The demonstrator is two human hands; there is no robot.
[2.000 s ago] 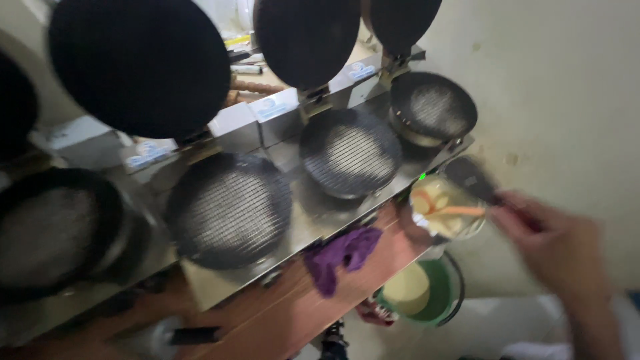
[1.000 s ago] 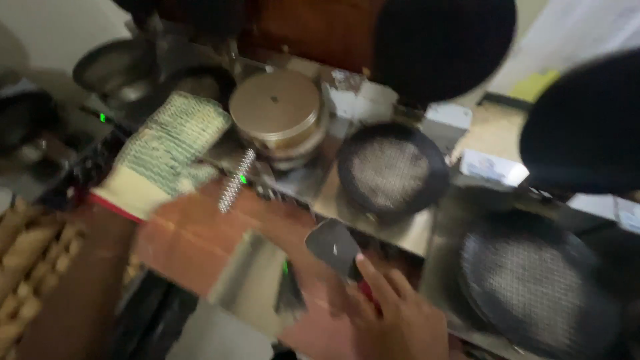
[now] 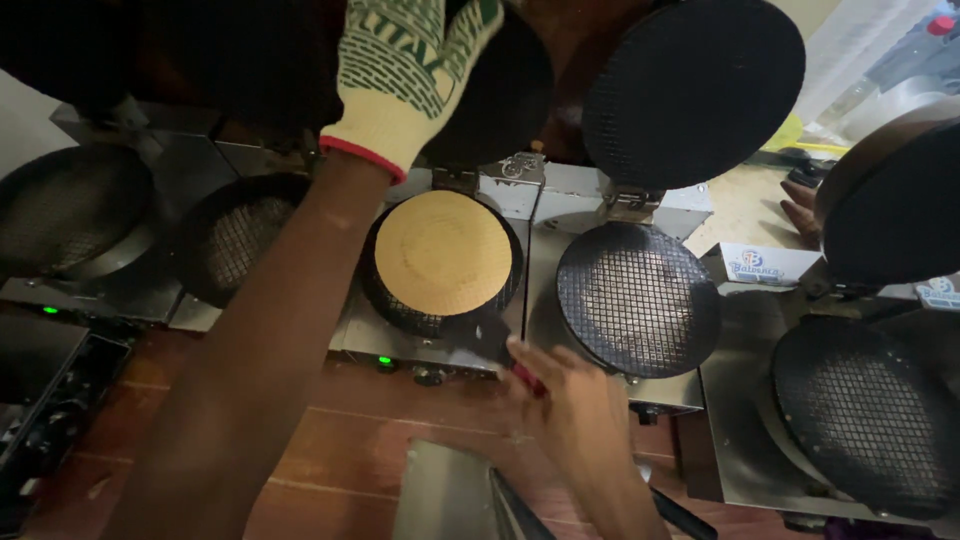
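My left hand (image 3: 401,75), in a cream knitted oven glove with green pattern and red cuff, is raised at the raised black lid (image 3: 502,97) of the middle waffle-cone iron; its fingers run out of the top of the view. A thin round golden wafer (image 3: 444,251) lies on that iron's lower plate (image 3: 409,319). My right hand (image 3: 574,397) holds a scraper (image 3: 480,337) with a dark blade and red handle. The blurred blade is at the front rim of the plate, just below the wafer. Whether it touches the wafer, I cannot tell.
Several more irons stand in the row, with a gridded plate (image 3: 637,300) to the right and another (image 3: 862,412) at far right. A metal tray (image 3: 442,491) and a black-handled tool (image 3: 679,514) lie in front. Another person's hand (image 3: 802,210) is behind the right irons.
The middle iron, closed one second ago, is open with a wafer showing. My gloved left hand has moved up to its lid. The scraper remains in my right hand. The view has shifted strongly.
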